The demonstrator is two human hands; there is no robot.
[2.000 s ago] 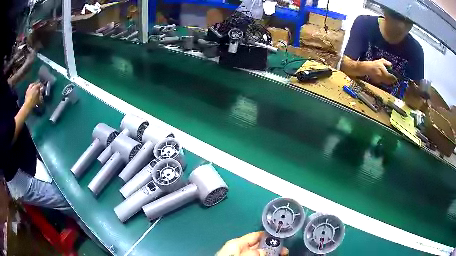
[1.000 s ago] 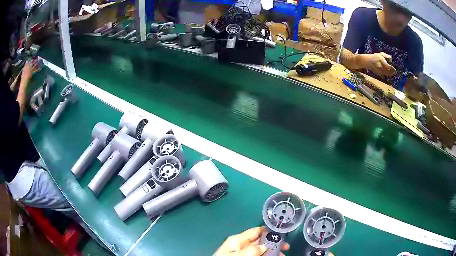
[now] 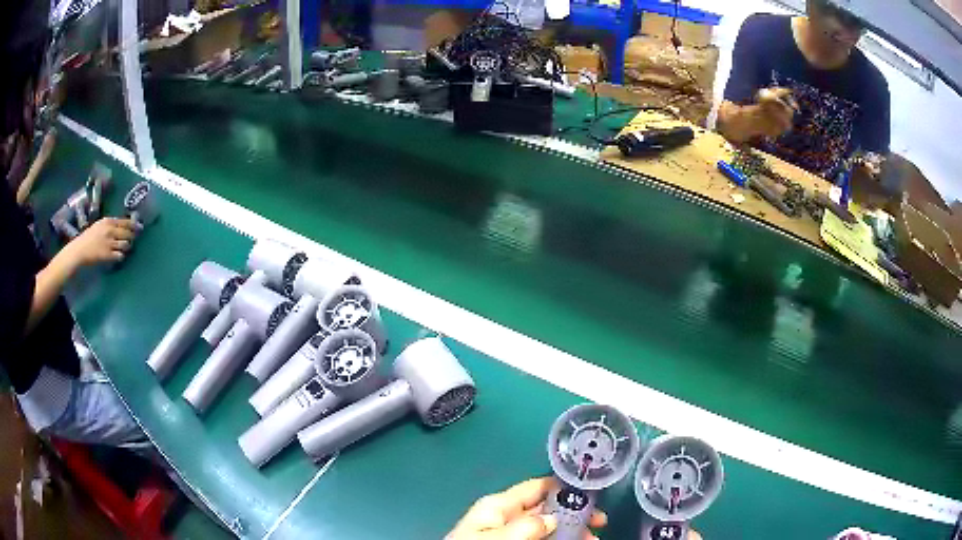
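My left hand, bare and cut off by the bottom edge, grips the handle of a grey handheld fan held upright. Its open round head with spokes, a centre hub and a small red spot faces me. A second grey fan of the same look is upright close to its right, slightly lower. Its handle runs out of the bottom edge, and what holds it is hidden. My right hand cannot be made out. Several grey fans lie in a cluster on the green bench to the left, handles towards the near edge.
A white strip divides the bench from the green conveyor. A metal post stands at left. A person's hand is at fans far left. Opposite, a person works behind a tool-strewn board. A pinkish rim shows at bottom right.
The two upright fans stay side by side, slightly higher than at first. The left neighbour's hand has moved onto a fan. The opposite person's hand has risen. A pinkish rim has appeared at bottom right.
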